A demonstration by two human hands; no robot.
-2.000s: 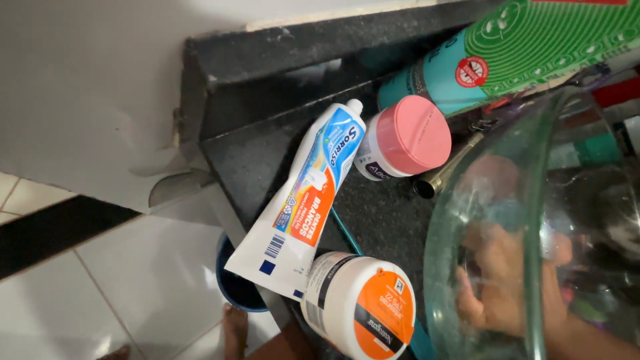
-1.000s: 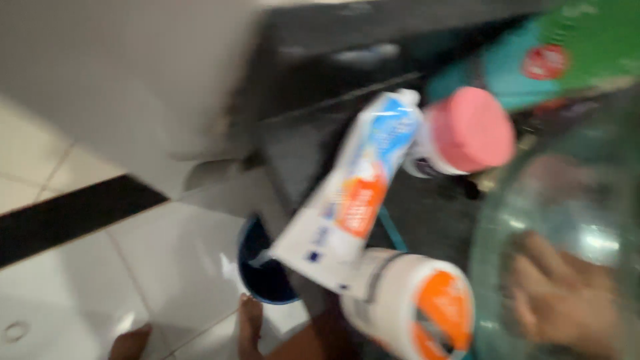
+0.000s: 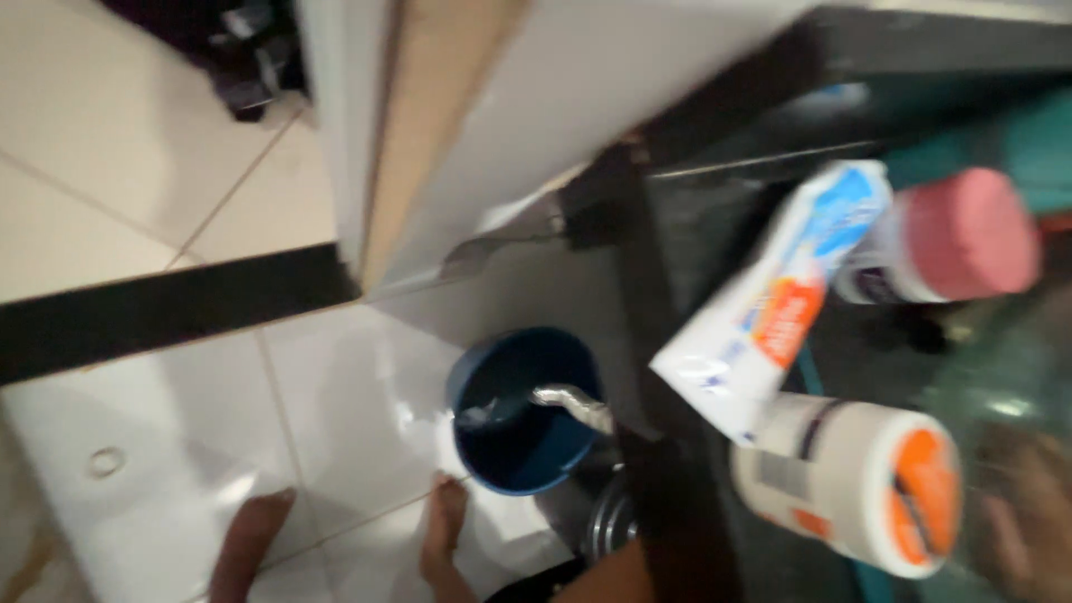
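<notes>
Blurred at the lower right edge, my right hand (image 3: 1013, 511) shows behind or through the greenish clear glass basin (image 3: 988, 368); what it holds, if anything, cannot be made out. Nearest to it is a white jar with an orange lid label (image 3: 846, 486), lying on its side on the dark stone counter (image 3: 695, 251). A white, blue and orange toothpaste tube (image 3: 770, 310) rests against this jar. Beyond the tube's capped end sits a white jar with a pink lid (image 3: 963, 239). My left hand is out of view.
Below the counter edge, a dark blue bin (image 3: 528, 410) stands on white floor tiles (image 3: 352, 402), with a silvery flexible hose over it. My bare feet (image 3: 444, 511) are beside it. A door frame (image 3: 394, 142) and dark threshold (image 3: 176, 314) lie at the left.
The view has swung left and down, bringing in more floor, the door frame and the whole bin. The tube and jars keep their places on the counter.
</notes>
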